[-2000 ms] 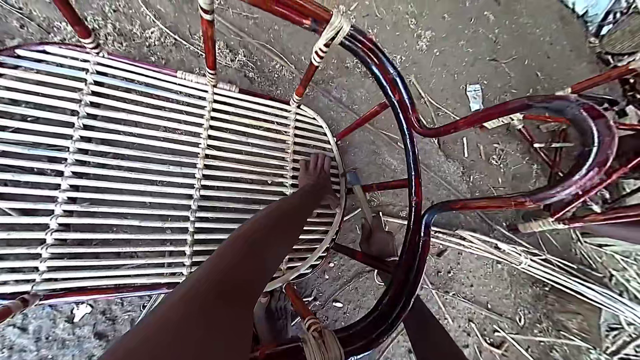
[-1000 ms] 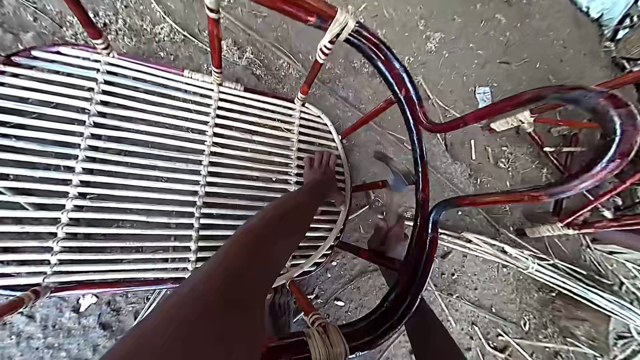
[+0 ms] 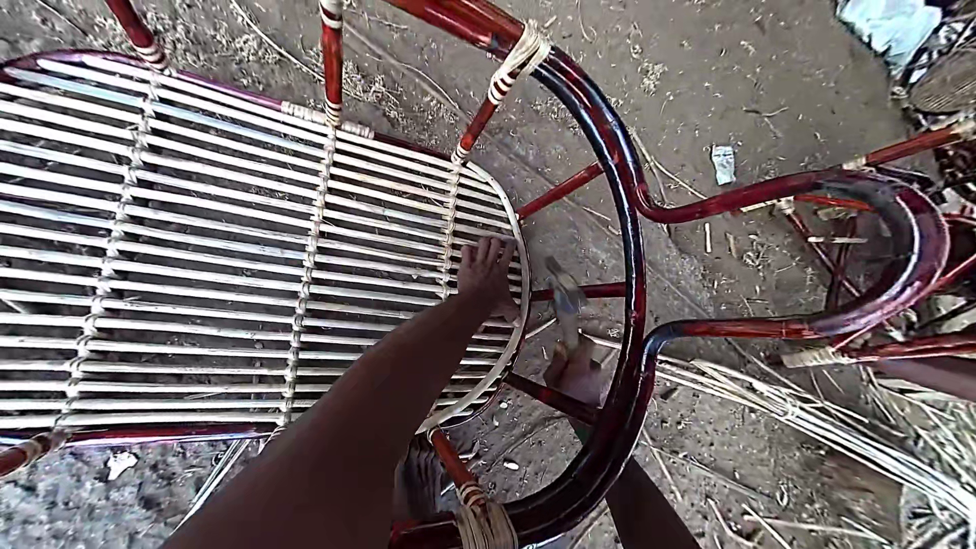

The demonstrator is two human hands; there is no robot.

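Note:
A cane chair or lounger frame fills the view, with a slatted seat (image 3: pixel 229 259) of pale strips and a glossy dark-red curved rail (image 3: pixel 634 252). My left hand (image 3: pixel 488 276) lies on the rounded end of the seat, fingers spread over the slats. My right hand (image 3: pixel 576 370) is beyond the seat's rim, between it and the curved rail, and grips the handle of a hammer (image 3: pixel 566 290). The hammer's head is blurred and stands near a red spoke (image 3: pixel 602 290) that joins seat and rail. Pale binding (image 3: pixel 520 57) wraps an upper spoke at the rail.
A looped red cane part (image 3: pixel 926 229) extends to the right, near more red poles. A bundle of pale cane strips (image 3: pixel 808 419) lies on the dirt ground at lower right. A scrap of paper (image 3: pixel 723 165) and a pale bag (image 3: pixel 892 27) lie at upper right. A bare foot (image 3: pixel 421 473) shows below the seat.
The hammer and my right hand have shifted about between the seat rim and the curved rail, the hammer's head tilting differently. My left hand stays on the end of the seat.

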